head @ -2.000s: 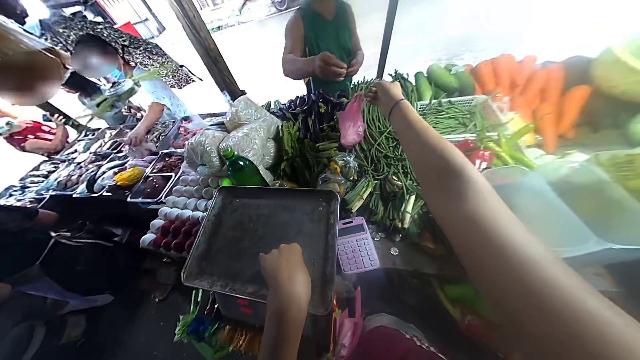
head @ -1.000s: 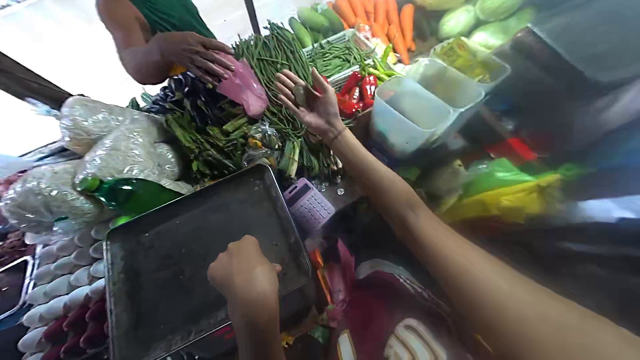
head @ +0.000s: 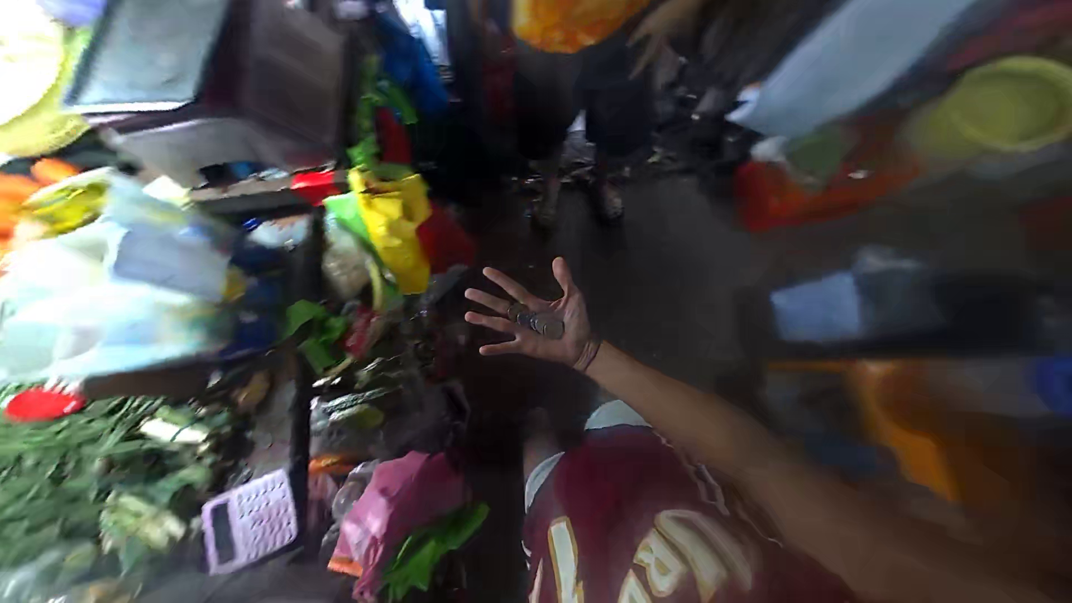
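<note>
My right hand [head: 544, 322] reaches out palm up in mid-view, fingers spread, with several coins [head: 538, 321] lying on the palm and finger bases. A thin dark band circles its wrist. Beneath it is the dark floor of the aisle. My left hand is out of the frame. Down at the left, a pink calculator [head: 249, 521] lies at the stall's edge beside green vegetables [head: 75, 486]. A pink plastic bag [head: 404, 511] hangs just right of it, with green leaves against it.
Yellow plastic bags [head: 394, 230] hang at the stall's side, left of the hand. Clear plastic containers [head: 126, 285] stand at the left, blurred. A person's legs [head: 578, 159] are farther up the aisle. An orange-red container [head: 825, 193] and other blurred goods line the right.
The view has swung strongly right, away from the tray and the person in green. My right hand, earlier over the green beans, is now over the aisle. My left hand has left the view.
</note>
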